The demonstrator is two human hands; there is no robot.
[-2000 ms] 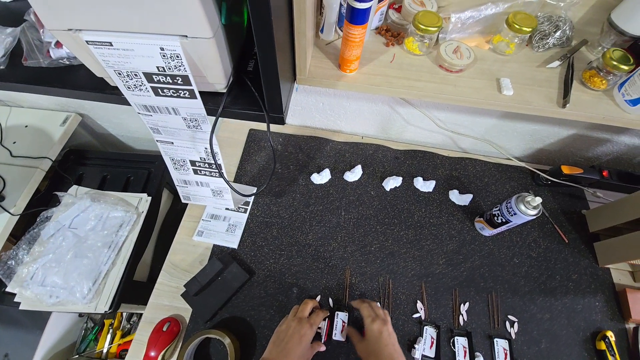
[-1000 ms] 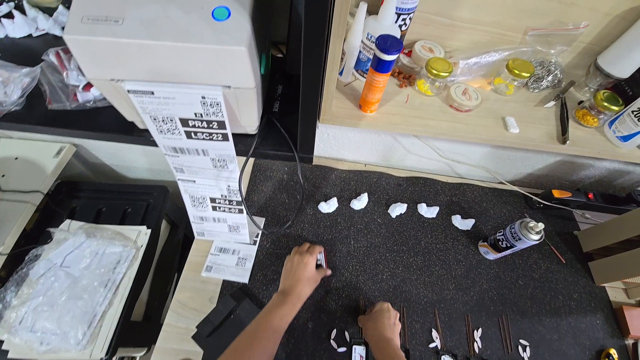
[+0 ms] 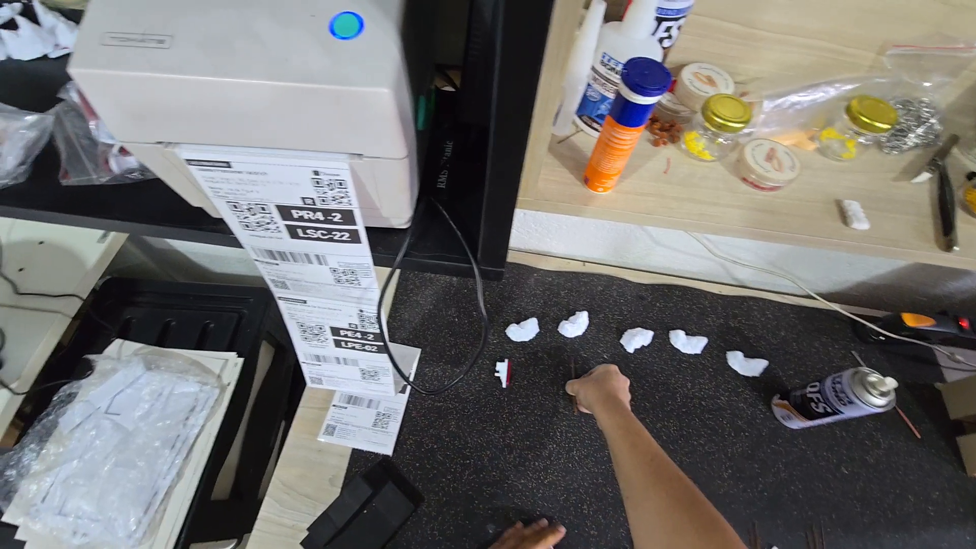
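Observation:
My right hand (image 3: 602, 389) reaches forward over the black speckled mat (image 3: 473, 465), closed around thin brown sticks (image 3: 573, 370) whose ends show beside the fingers. To its left, a small white and red piece (image 3: 503, 373) is on the mat by itself. Several crumpled white pieces (image 3: 573, 324) form a row beyond my right hand. At the bottom edge my left hand (image 3: 530, 536) is mostly cut off, its fingers extended low over the mat with no object seen in them. More thin brown sticks (image 3: 816, 536) show at the bottom right.
A label printer (image 3: 252, 84) with a hanging label strip (image 3: 305, 267) and a looped black cable (image 3: 485, 305) are at left. Black flat pieces (image 3: 366, 507) lie at the mat's left edge. An aerosol can (image 3: 831, 398) lies at right. Bottles and jars (image 3: 709, 137) occupy the shelf.
My left hand has let go of the small white and red piece and drawn back to the bottom edge. My right hand has moved forward from the lower mat, now with sticks in it.

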